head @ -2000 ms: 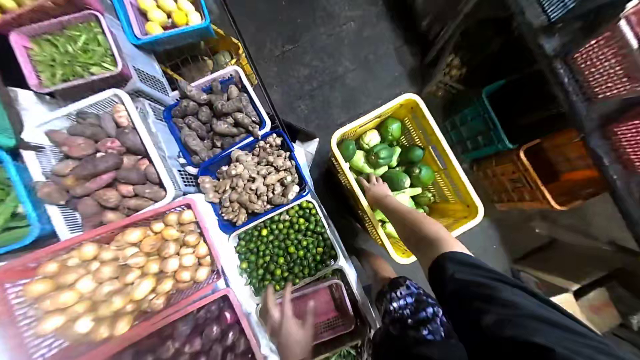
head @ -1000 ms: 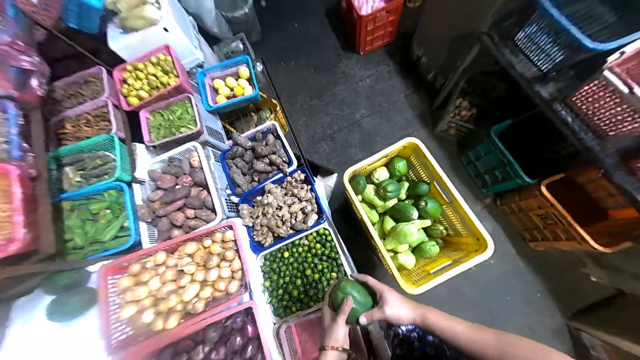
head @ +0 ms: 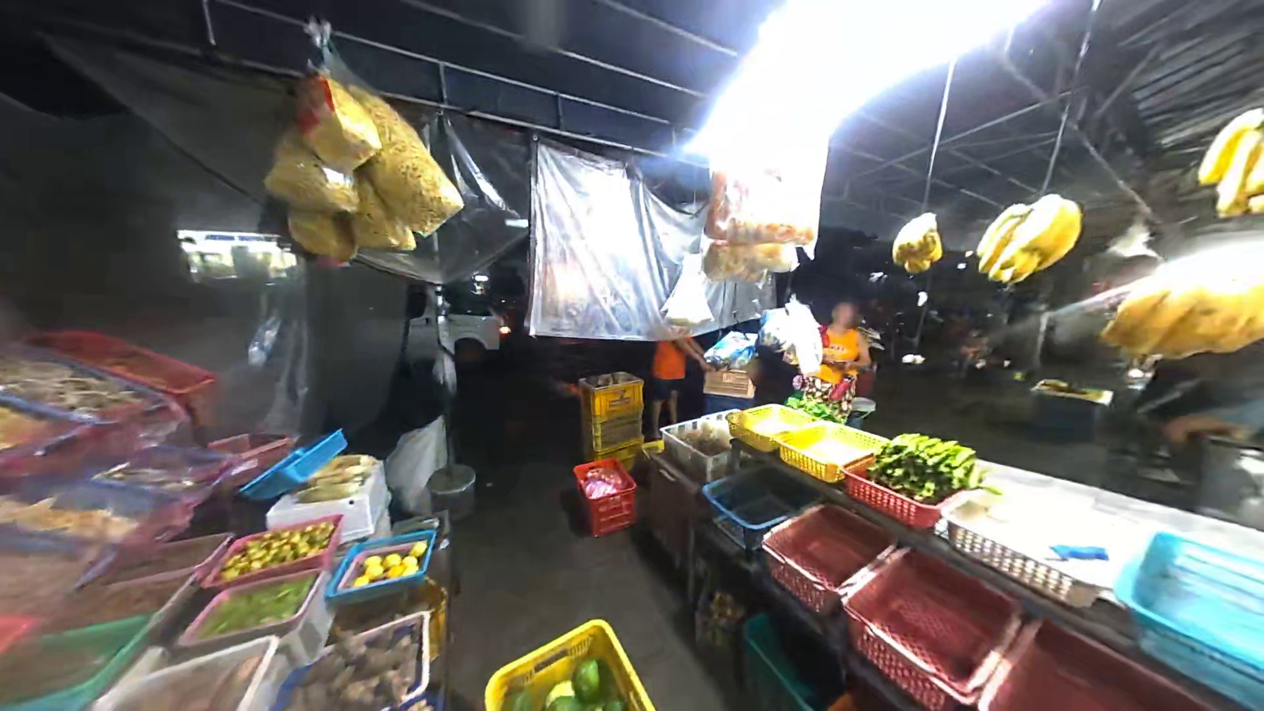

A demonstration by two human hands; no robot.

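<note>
Neither my left hand nor my right hand shows in the head view now. At the bottom middle, a yellow plastic crate [head: 632, 681] holds green fruits [head: 587, 681] and is cut off by the frame's lower edge. To its left lie a tray of knobbly roots [head: 365, 664], a blue basket of yellow fruits [head: 389, 566], a pink basket of green pods [head: 247, 605] and a pink basket of small yellow-green produce [head: 278, 549]. What the hands hold cannot be seen.
A dark floor aisle [head: 523, 563] runs between the stalls. A red crate [head: 604, 497] stands along it, before stacked yellow crates [head: 612, 410]. Red baskets [head: 928, 617] line the right rack. Bananas [head: 1030, 237] and bagged goods [head: 355, 168] hang overhead. Two people in orange stand farther back.
The view has swung up toward the aisle and the hanging goods. Both hands, which were around a green fruit one second ago, have left the view.
</note>
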